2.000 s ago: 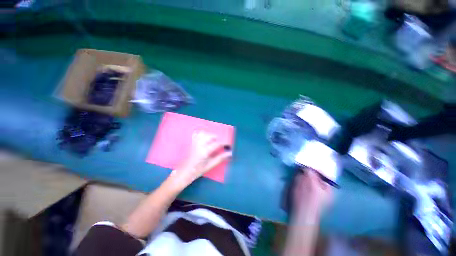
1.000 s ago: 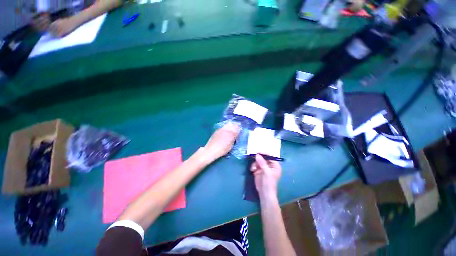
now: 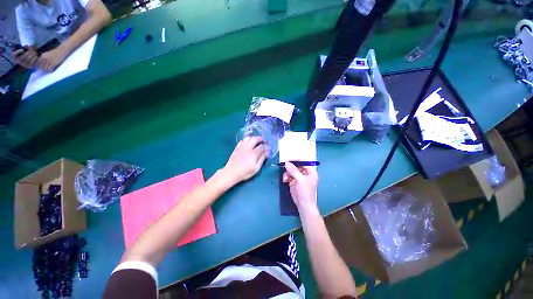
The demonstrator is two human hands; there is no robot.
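My left hand point(image 3: 248, 157) is at the near edge of a clear plastic parts bag point(image 3: 261, 129) with a white label; its fingertips are bent down at the bag, and what they touch is hidden. My right hand point(image 3: 301, 180) holds a slim black pen-like tool point(image 3: 297, 163) level across the fingertips. Under the tool lies a white paper sheet point(image 3: 297, 146). A matte black sheet point(image 3: 289, 200) lies partly under my right hand. The pink foam sheet point(image 3: 153, 202) lies flat beneath my left forearm.
An open cardboard box point(image 3: 70, 197), a dark parts bag point(image 3: 107, 182) and a pile of black housings point(image 3: 54, 266) are at the left. A black-and-white fixture point(image 3: 345, 111) and a black tray point(image 3: 435, 164) with white scraps are at the right. Another person point(image 3: 64, 26) sits across.
Since two seconds ago my left hand has moved from the pink sheet to the parts bag. Since one second ago it has shifted slightly; my right hand stays over the paper with the tool.
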